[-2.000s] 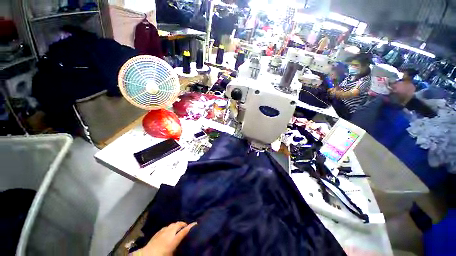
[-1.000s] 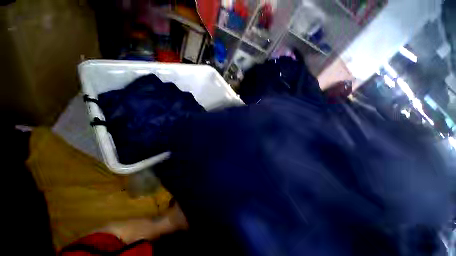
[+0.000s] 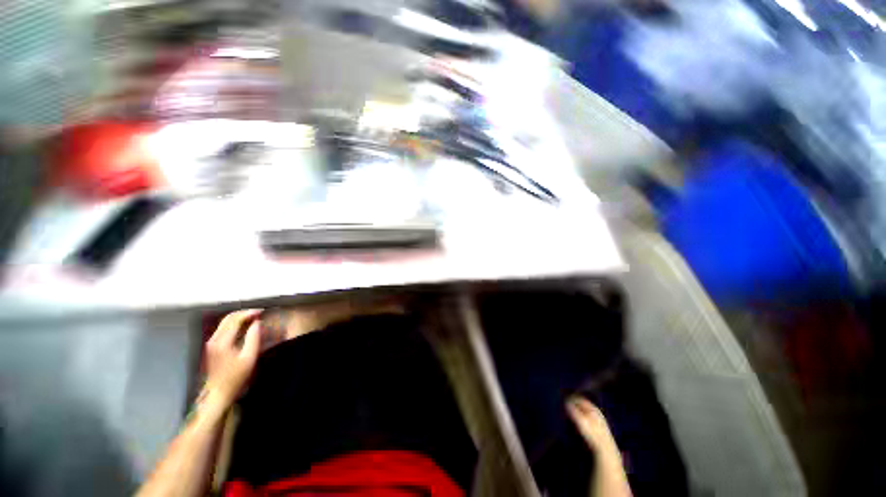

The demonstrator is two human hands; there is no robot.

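Observation:
The view is blurred. My left hand (image 3: 231, 359) is at the table's front edge, left of my lap, with fingers a little apart and no cloth visible in it. My right hand (image 3: 593, 427) is low on the right, against dark cloth (image 3: 636, 413); its fingertips are partly lost in the dark, so its grip is unclear. The white sewing table (image 3: 525, 257) lies ahead, with a metal-edged strip (image 3: 350, 239) near its front. The sewing machine head (image 3: 335, 63) is a pale smear at the top.
A phone (image 3: 119, 231) and a red plastic bag (image 3: 107, 155) lie on the table's left. Dark narrow strips (image 3: 500, 167) lie on its right. A whitish bin (image 3: 714, 325) stands beside the table on the right, with a blue bin (image 3: 758, 223) beyond.
The view has swung from the left bin back to the table and my lap. The navy cloth that filled the view is off the tabletop; dark cloth now shows at my right.

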